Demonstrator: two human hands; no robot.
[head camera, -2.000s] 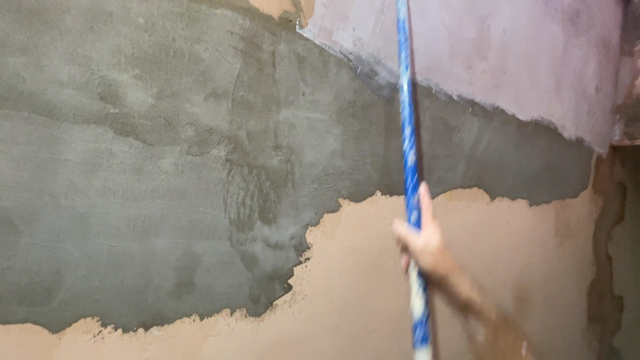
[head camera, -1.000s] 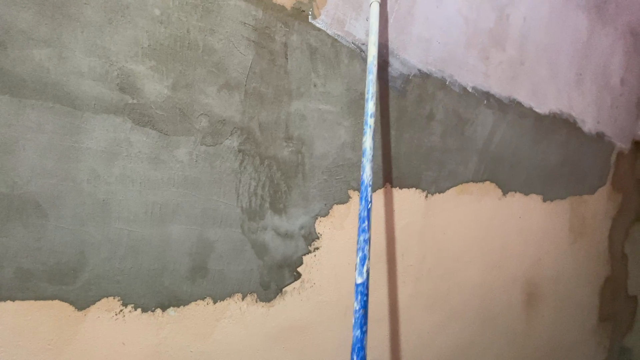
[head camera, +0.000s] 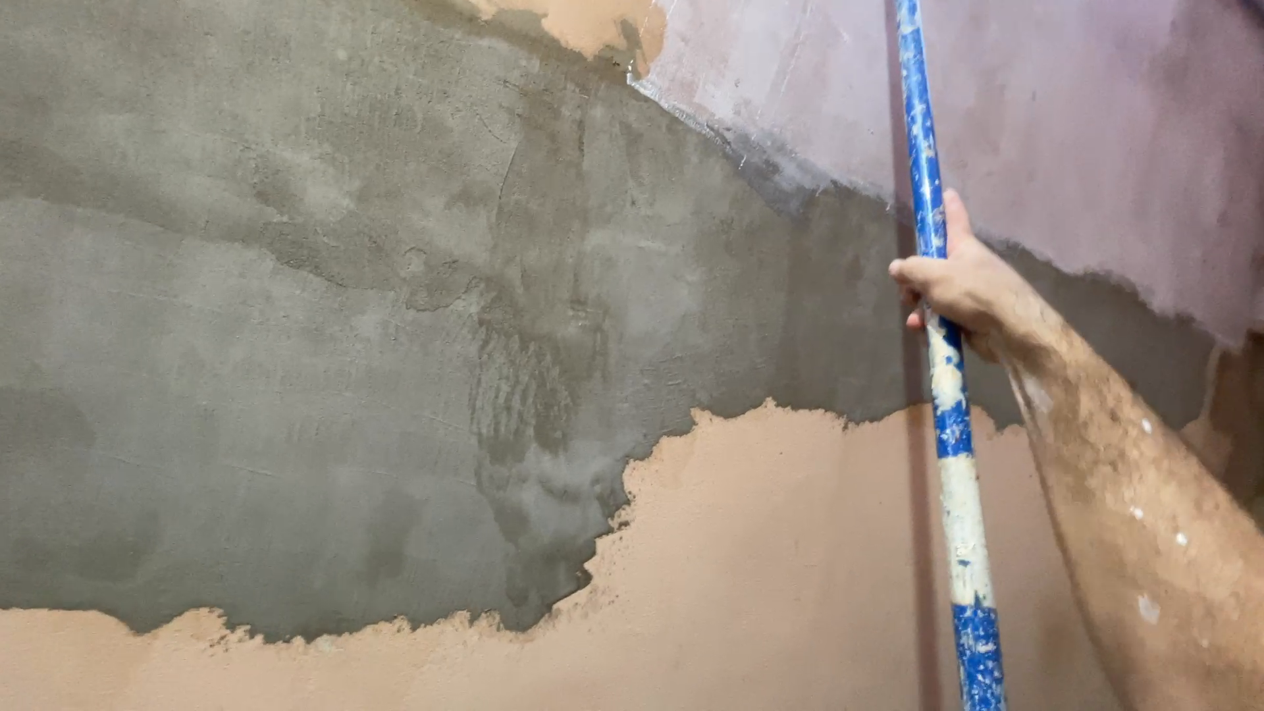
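My right hand (head camera: 963, 281) grips a long pole (head camera: 966, 504) at the right of the view, with one finger extended up along it. Blue paint, worn and splashed with white, covers the pole, which runs nearly upright past the top and bottom edges, so both ends are hidden. White specks dot my forearm. Behind the pole is a wall with a broad patch of grey plaster (head camera: 346, 395), a peach-coloured painted part (head camera: 770, 553) below and a pale pinkish-white wet-looking part (head camera: 1066, 128) at the upper right. My left hand is out of view.
The wall fills most of the view. A small peach patch (head camera: 592, 25) shows at the top, and a darker brown strip (head camera: 1239, 415) stands at the right edge. The pole casts a narrow shadow on the wall.
My right hand, out of view one second ago, is back on the pole. The pole has moved right against the wall and now leans slightly the other way.
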